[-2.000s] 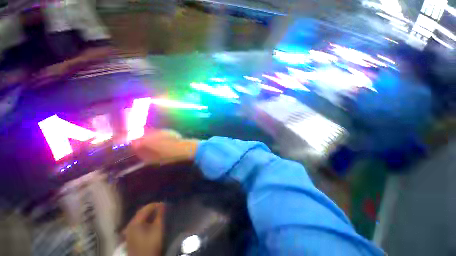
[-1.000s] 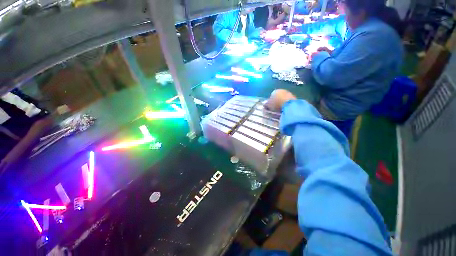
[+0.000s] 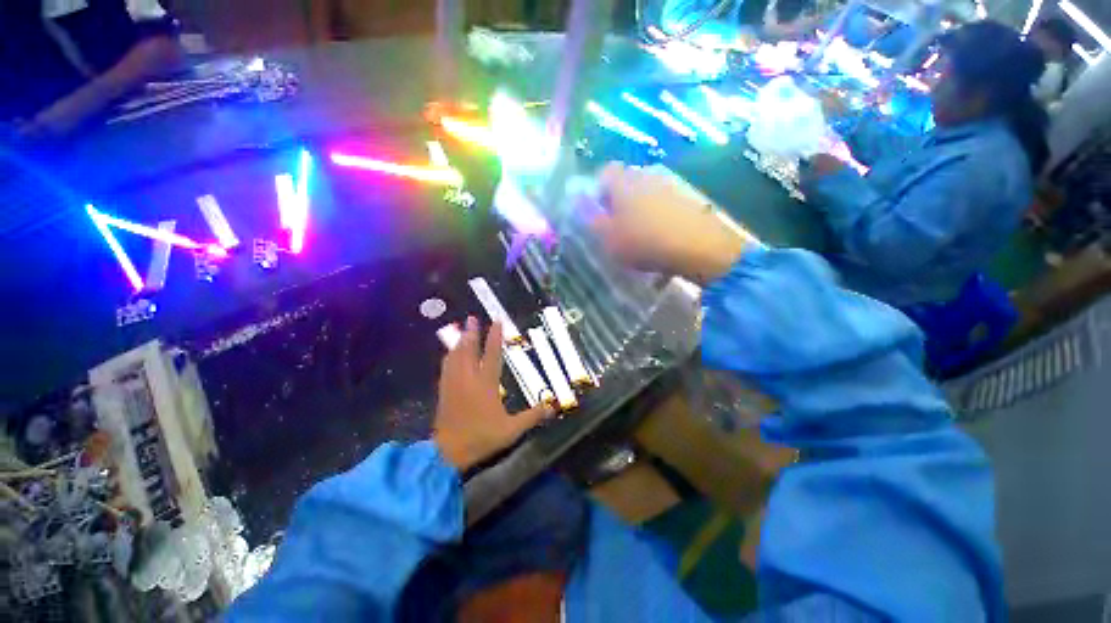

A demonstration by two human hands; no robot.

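Note:
Several silver-white battery cells [image 3: 554, 361] with yellow ends lie loose on the black board [image 3: 329, 402]. My left hand [image 3: 478, 402] is at their left side with fingers spread; its fingertips and thumb are close to the cells, and I cannot tell if they touch. A clear ribbed plastic tray [image 3: 609, 298] stands just right of the cells and looks tilted. My right hand [image 3: 664, 225] is closed at the tray's far upper edge and is slightly blurred. A round white disc [image 3: 433, 308] lies left of the cells.
Glowing strips [image 3: 116, 247] with white cells lie along the bench's far side. A grey post [image 3: 575, 97] rises beyond the tray. A strip pile [image 3: 49, 535], white discs [image 3: 195, 548] and printed cardboard [image 3: 152, 426] are at lower left. A person in blue [image 3: 926, 170] works at right.
Loose cells now lie on the board where the tray's near side was. The tray has tilted and shows bare clear ribs. My left hand has come into view beside the cells.

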